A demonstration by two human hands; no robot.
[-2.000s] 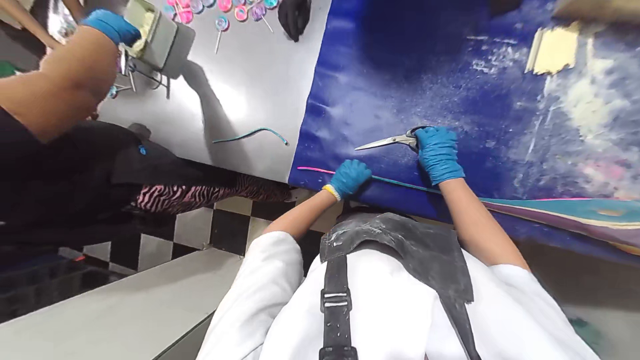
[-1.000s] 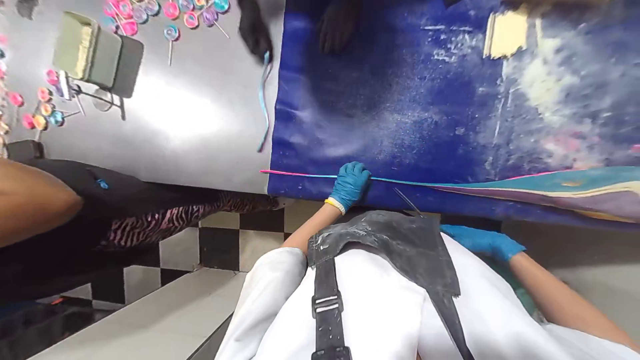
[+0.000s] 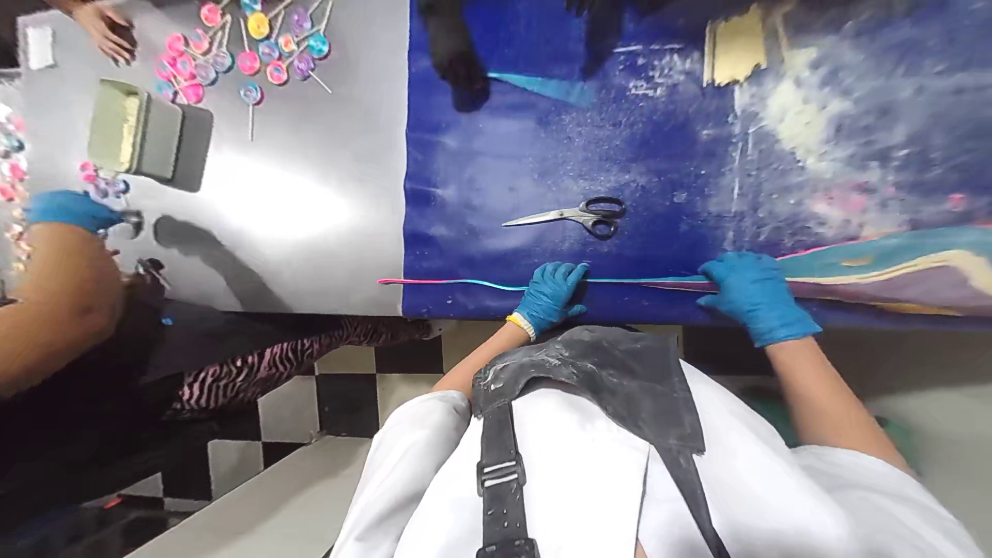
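A thin pink and blue candy rope (image 3: 492, 286) runs along the front edge of the blue mat. It widens at the right into a thick striped candy mass (image 3: 891, 271) of teal, cream and mauve. My left hand (image 3: 552, 296), in a blue glove, rests on the thin rope with its fingers over it. My right hand (image 3: 752, 296), also blue-gloved, lies over the rope where it begins to thicken; its fingertips are partly spread. Scissors with black handles (image 3: 570, 215) lie on the mat above my left hand, touched by neither hand.
On the metal table (image 3: 341, 155) at left are lollipops (image 3: 249, 62) and a plastic container (image 3: 139, 132). A co-worker's blue-gloved hand (image 3: 74, 211) is near it. A black-gloved hand (image 3: 467, 81) touches a blue candy strip (image 3: 542, 87) across the mat. A yellowish block (image 3: 735, 48) lies beyond.
The scissors, in my right hand two seconds ago, now lie on the mat. My right hand has come from beside my body onto the candy. The black-gloved hand has moved right, onto the mat.
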